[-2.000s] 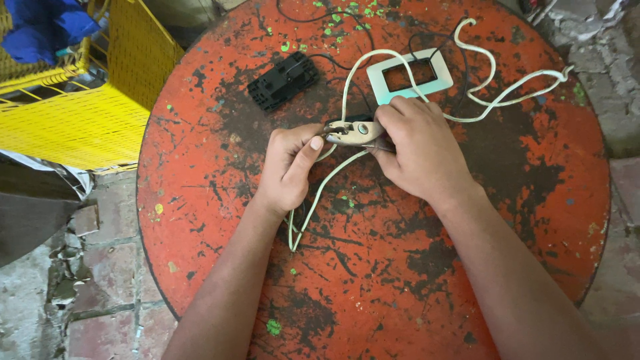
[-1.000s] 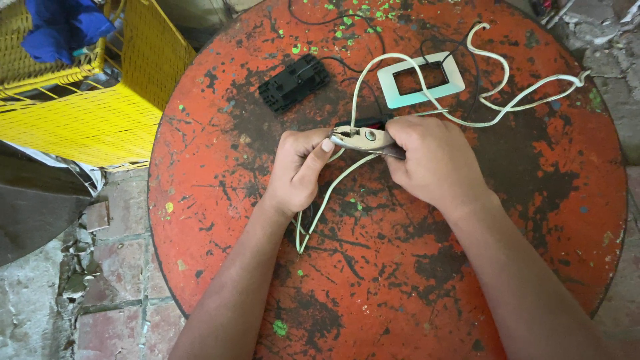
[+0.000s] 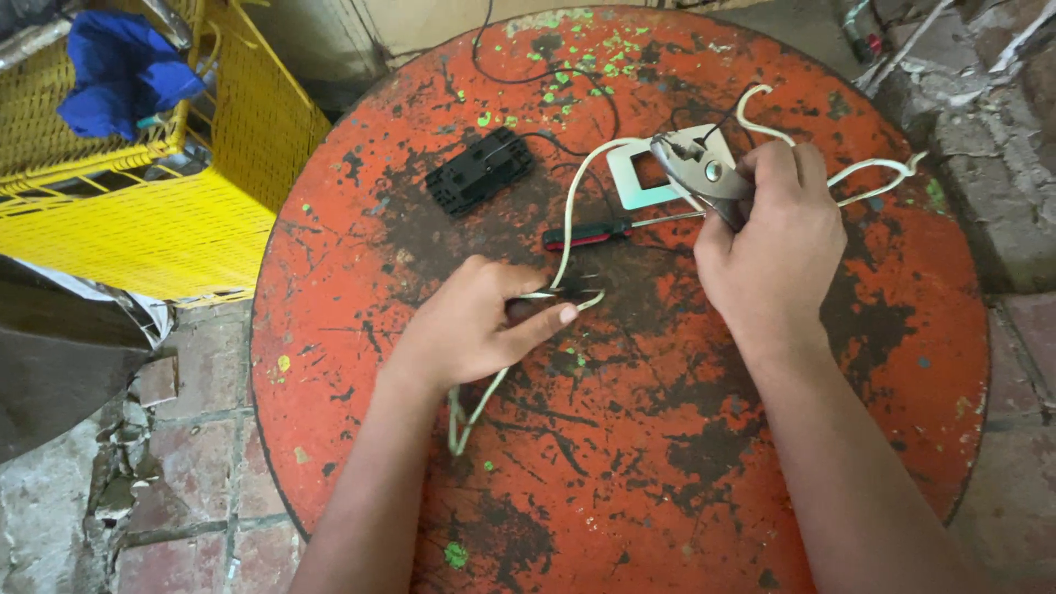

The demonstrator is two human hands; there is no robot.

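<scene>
Between its thumb and fingers my left hand (image 3: 487, 322) holds a small black part (image 3: 577, 286) with thin prongs, together with white cable (image 3: 571, 206). My right hand (image 3: 775, 231) grips slip-joint pliers (image 3: 701, 172), whose jaws point up and left over a white rectangular frame plate (image 3: 639, 195). A screwdriver (image 3: 587, 234) with a black and red handle lies below the plate, its shaft reaching toward the pliers. The black rectangular module (image 3: 480, 172) rests to the left of the plate. A cable loop hangs below my left hand.
Everything lies on a round red table (image 3: 511, 495) with worn paint. A thin black wire (image 3: 536, 80) curves across its far part. More white cable (image 3: 874, 169) reaches the right side. At the left stands a yellow woven basket (image 3: 140, 239) with a blue cloth (image 3: 120, 74) on it.
My right hand has moved the pliers away from my left hand, up and to the right. The small black part and the screwdriver now show plainly.
</scene>
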